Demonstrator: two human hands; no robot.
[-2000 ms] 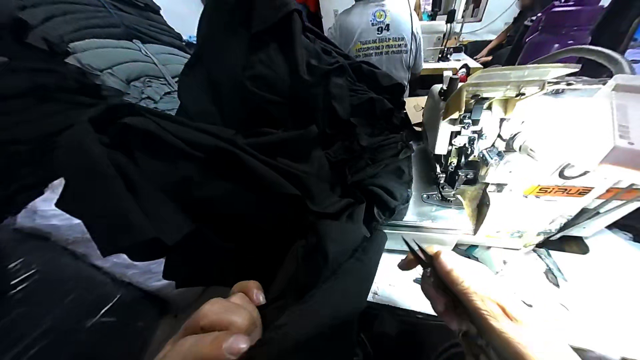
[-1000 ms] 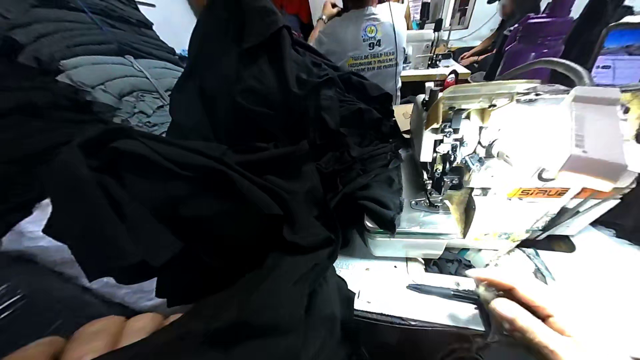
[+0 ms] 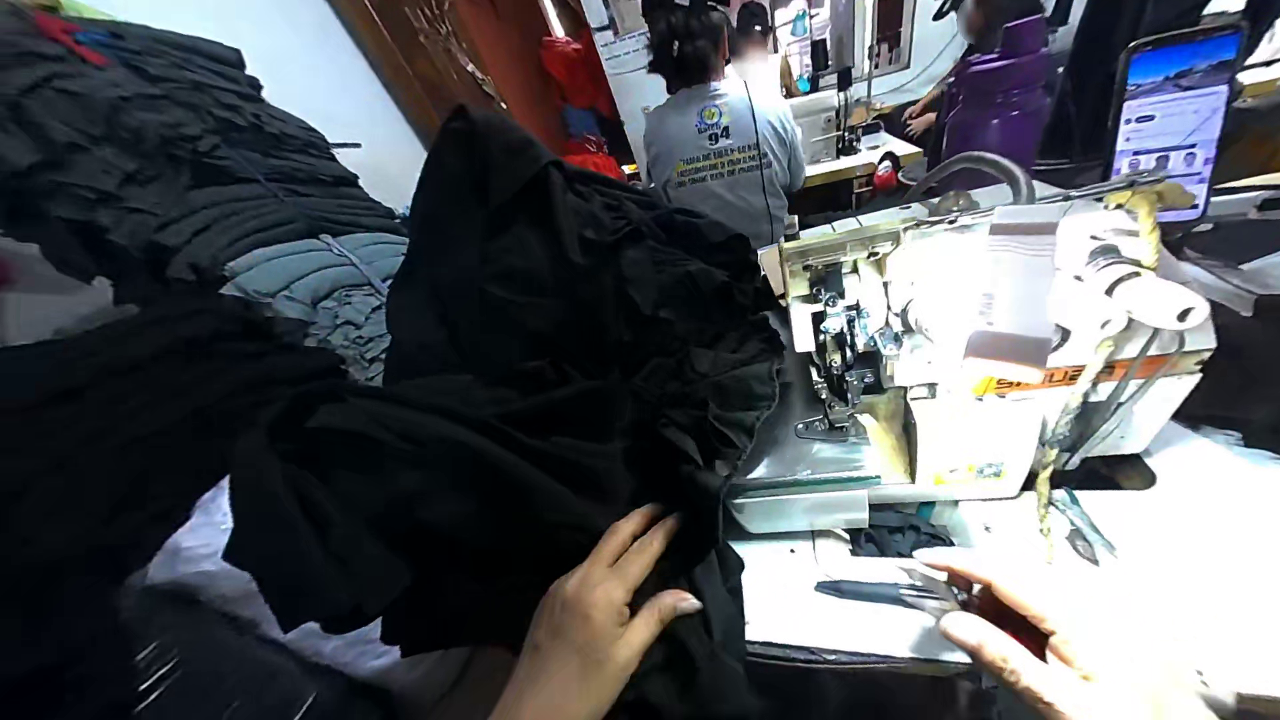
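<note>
My left hand [image 3: 605, 610] lies on a large gathered black fabric garment [image 3: 500, 430], thumb apart from the fingers, with no fold visibly pinched. The garment's ruffled edge rests against the left side of an overlock sewing machine [image 3: 960, 420], beside its presser foot [image 3: 830, 428]. A slim black hand tool [image 3: 870, 592], of a kind I cannot tell, lies on the white table in front of the machine. My right hand [image 3: 1020, 630] is at its right end, thumb and fingers apart around it; glare hides part of this hand.
Stacked dark fabric pieces [image 3: 200, 150] rise at the left. Dark scraps [image 3: 890, 535] lie under the machine's front edge, and small snips [image 3: 1085, 525] to their right. A phone [image 3: 1175, 120] stands behind the machine. A person in a grey shirt [image 3: 720, 160] sits beyond.
My right hand held the black tool raised two seconds ago; now the tool is down on the table. My left hand has moved right over the garment. The view has shifted.
</note>
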